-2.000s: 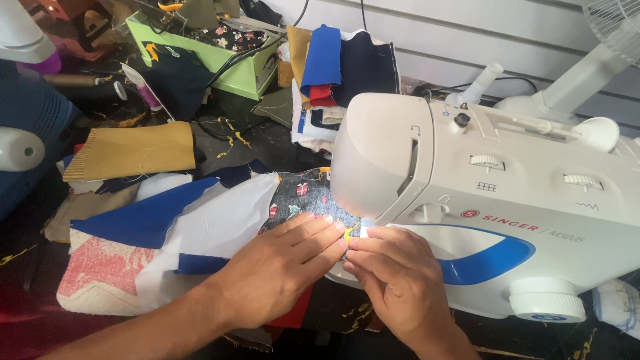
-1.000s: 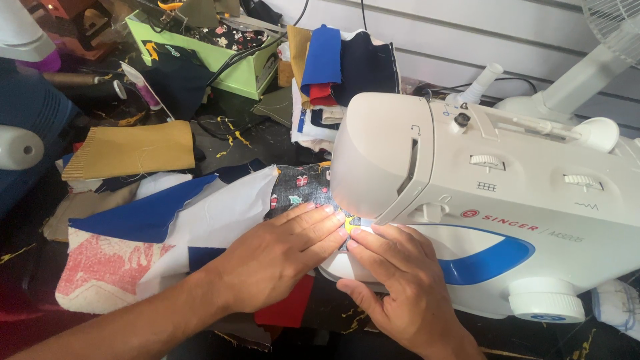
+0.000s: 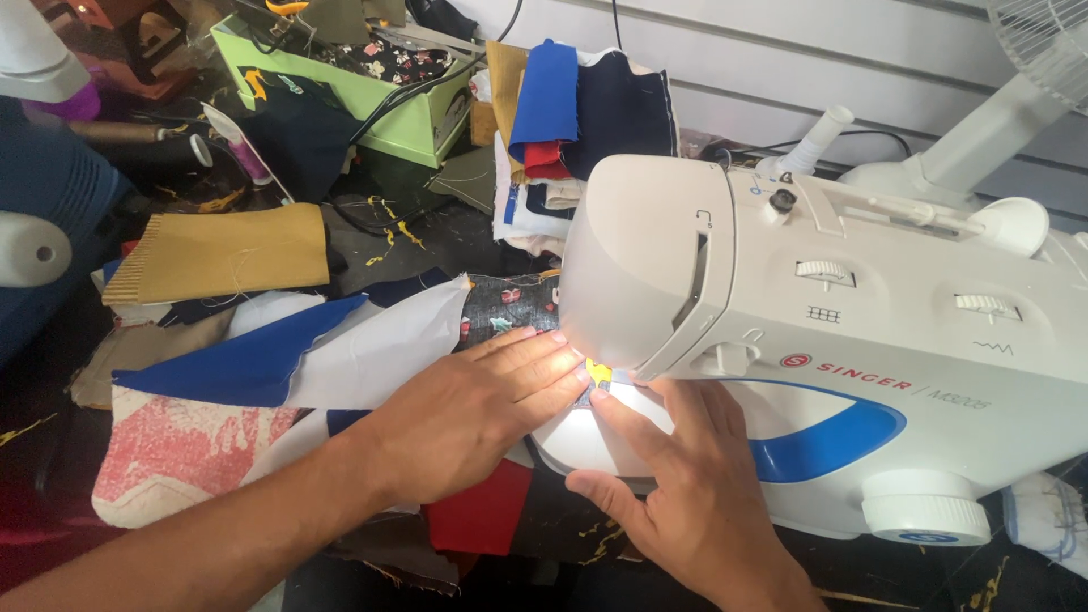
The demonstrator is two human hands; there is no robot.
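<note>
A white Singer sewing machine [image 3: 816, 331] stands at the right, its lamp lighting the bed [image 3: 599, 429]. Dark printed fabric [image 3: 510, 310], joined to white [image 3: 382, 344] and blue [image 3: 246, 348] pieces, runs under the machine's head. My left hand [image 3: 476, 408] lies flat on this fabric, fingertips close to the needle area. A small yellow-patterned part [image 3: 598, 374] shows between both hands. My right hand [image 3: 688, 484] touches the cloth's edge with the index fingertip, thumb spread apart over the bed. The needle and presser foot are hidden behind the machine's head.
Folded mustard fabric [image 3: 229, 255] lies at left, with a red piece [image 3: 480, 507] below my left wrist. Behind are a green box [image 3: 433, 127] and stacked cloths [image 3: 620, 110]. A thread spool [image 3: 249, 161] and a white fan [image 3: 977, 136] stand farther back.
My right hand has shifted, its thumb now spread away from the fingers that were near the yellow-patterned part. My left hand stays on the fabric, and less of the dark print shows.
</note>
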